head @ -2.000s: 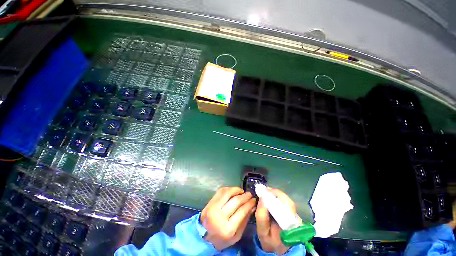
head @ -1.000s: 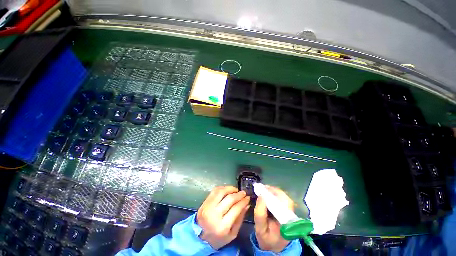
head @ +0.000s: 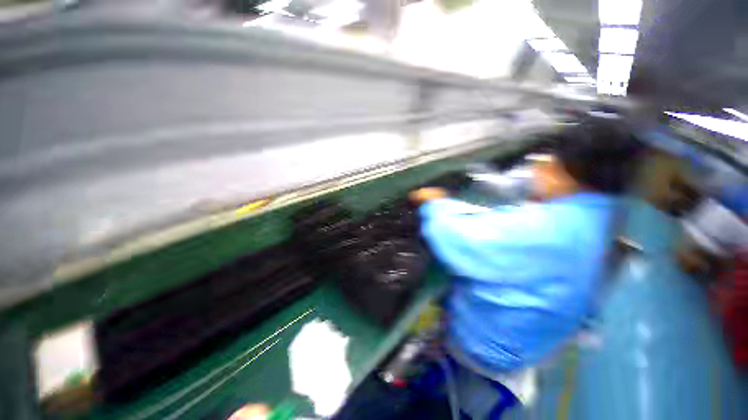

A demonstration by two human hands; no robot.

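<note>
The frame is blurred. Only a small part of my right hand [head: 251, 412] shows, cut off by the bottom edge. The green end of the glue dispensing syringe [head: 284, 409] is right beside it; the syringe's barrel and tip are out of view. My left hand and the black housing are not in view. The white wiping tissue [head: 319, 366] lies on the green mat, right of and beyond my right hand.
Black pocket tray [head: 205, 316] and small cardboard box [head: 67, 361] are at left. Stacked black trays [head: 373, 267] stand beyond the tissue. Two thin pale lines cross the mat. A person in blue [head: 525, 271] sits at right, beside a blue floor. Grey partition runs behind.
The view has swung right and up. The clear blister trays, my left hand and the black housing have left the picture; the neighbouring person and ceiling lights now show.
</note>
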